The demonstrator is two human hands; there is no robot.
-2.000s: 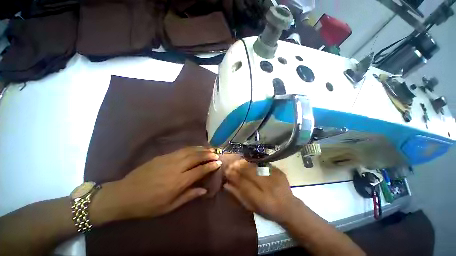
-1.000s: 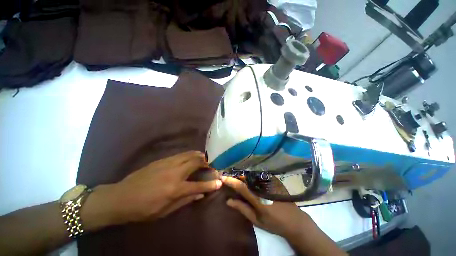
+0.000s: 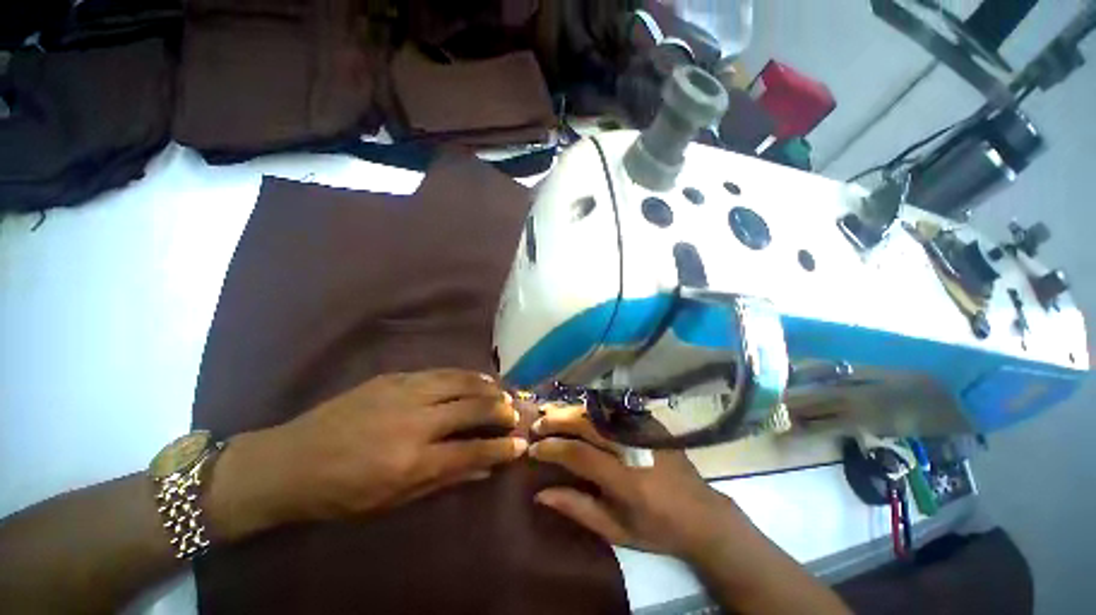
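A dark brown garment panel (image 3: 349, 282) lies flat on the white table, its angled top edge away from me. My left hand (image 3: 373, 445) rests on the panel, fingertips at the lit spot under the machine head. My right hand (image 3: 613, 481) is on the cloth just right of it, fingertips close to the left ones, thumb lower. The white sewing machine head (image 3: 565, 252) with a blue band stands over the fingertips. The needle area is partly hidden by the head and metal guard (image 3: 760, 360). A pocket piece cannot be made out.
Stacked brown cut pieces (image 3: 469, 94) lie behind the panel, with a dark pile (image 3: 78, 120) at the far left. A red-handled tool (image 3: 899, 519) and a round black item (image 3: 868, 466) lie at the table's right end. Brown cloth (image 3: 949, 579) is at the lower right.
The view has shifted, so the machine sits slightly differently in the frame. My left fingers are flatter on the cloth than one second ago. My right fingertips have shifted slightly.
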